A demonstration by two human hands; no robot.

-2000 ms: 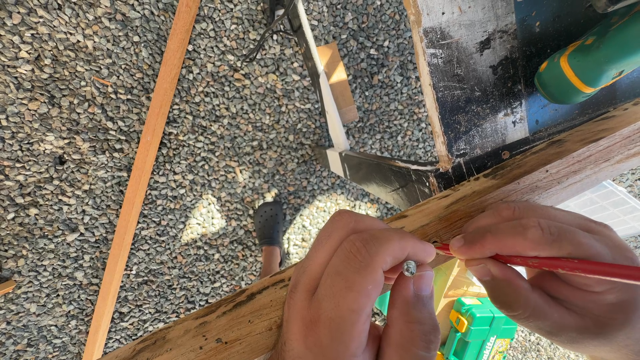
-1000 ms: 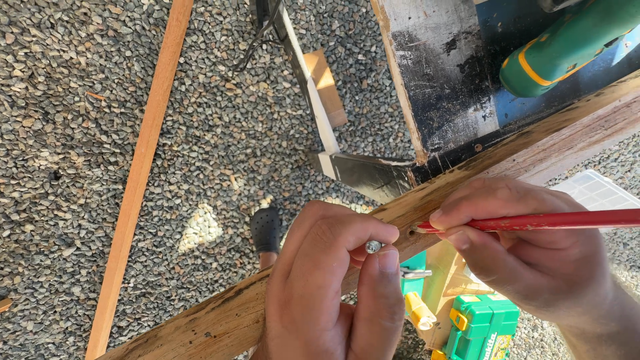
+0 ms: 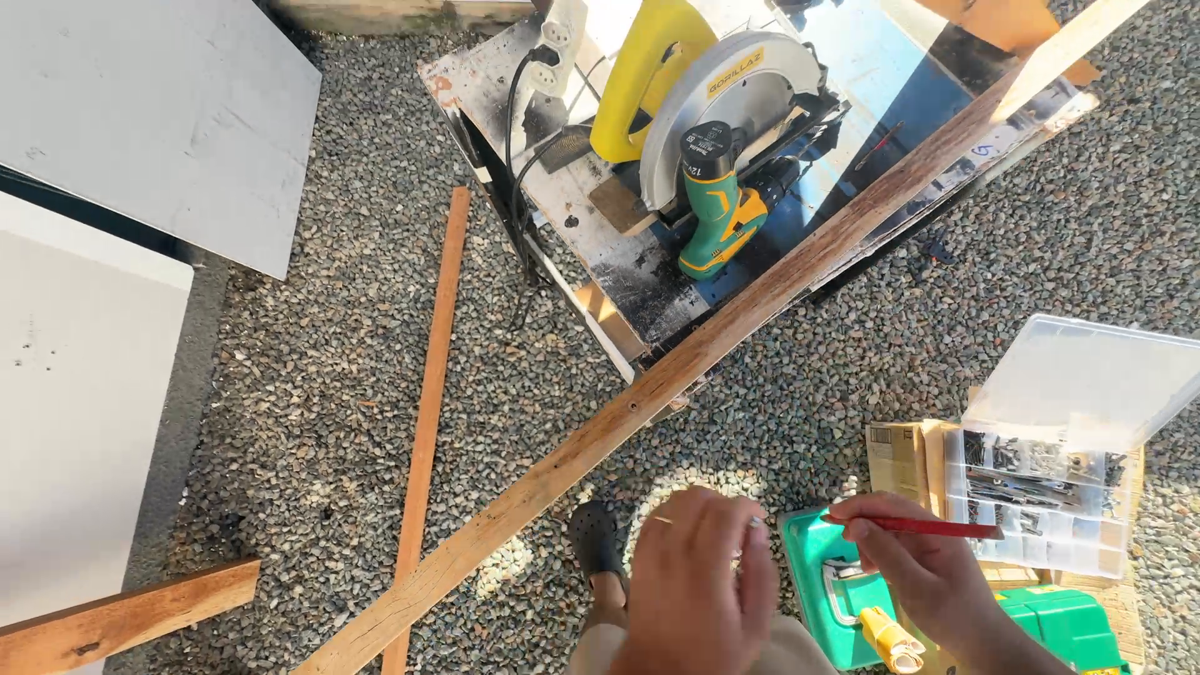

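My right hand (image 3: 914, 562) holds a red pencil (image 3: 937, 528) between thumb and fingers, its tip pointing left. Beside it on the left, my left hand (image 3: 698, 581) is curled, with a small metal piece (image 3: 756, 521) showing at its fingertips; what kind it is cannot be told now. Both hands are in the air on the near side of a long wooden board (image 3: 581, 450), apart from it. The board runs diagonally across the corner of a worktable (image 3: 656, 319) and has a small dark hole in its face.
On the worktable lie a yellow circular saw (image 3: 717, 80), a green cordless drill (image 3: 717, 220) and a power strip (image 3: 555, 47). A wooden strip (image 3: 436, 394) rests on gravel. At right are an open fastener organizer (image 3: 1041, 487) and green cases (image 3: 1059, 623); white panels (image 3: 141, 103) stand left.
Both hands have come away from the board, where the pencil was at its surface a second ago. The view has drawn back widely and now takes in the saw and organizer.
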